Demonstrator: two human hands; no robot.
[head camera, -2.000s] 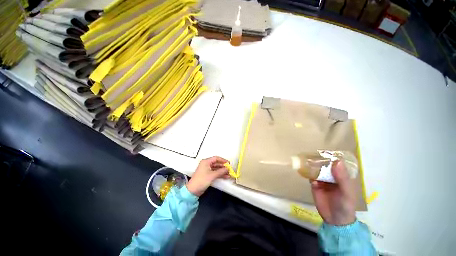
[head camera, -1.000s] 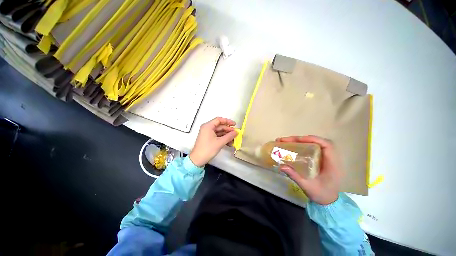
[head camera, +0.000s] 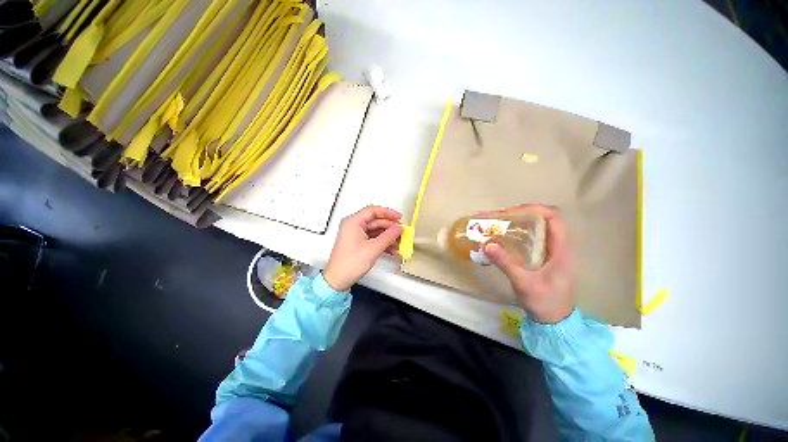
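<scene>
A grey-beige bag panel (head camera: 553, 190) lies flat on the white table, with yellow binding tape (head camera: 431, 173) along its left and right edges. My left hand (head camera: 361, 244) pinches the loose tape tail at the near left corner. My right hand (head camera: 542, 272) holds the glue bottle (head camera: 494, 239) on its side above the panel, its neck toward that corner. The nozzle is too faint to make out, so I cannot tell whether it touches the tape. Another yellow tail (head camera: 655, 301) sticks out at the near right corner. Two grey-brown tabs (head camera: 480, 105) sit on the far edge.
A tall stack of panels (head camera: 164, 86) with yellow ends stands at the left. A pale board (head camera: 302, 164) lies beside it, with a crumpled white scrap (head camera: 378, 82) at its far corner. A white bin (head camera: 253, 278) with yellow scraps stands below the table edge.
My right hand has brought the bottle left over the panel, toward the near left corner. My left hand keeps its pinch on the tape tail. The view has tilted down.
</scene>
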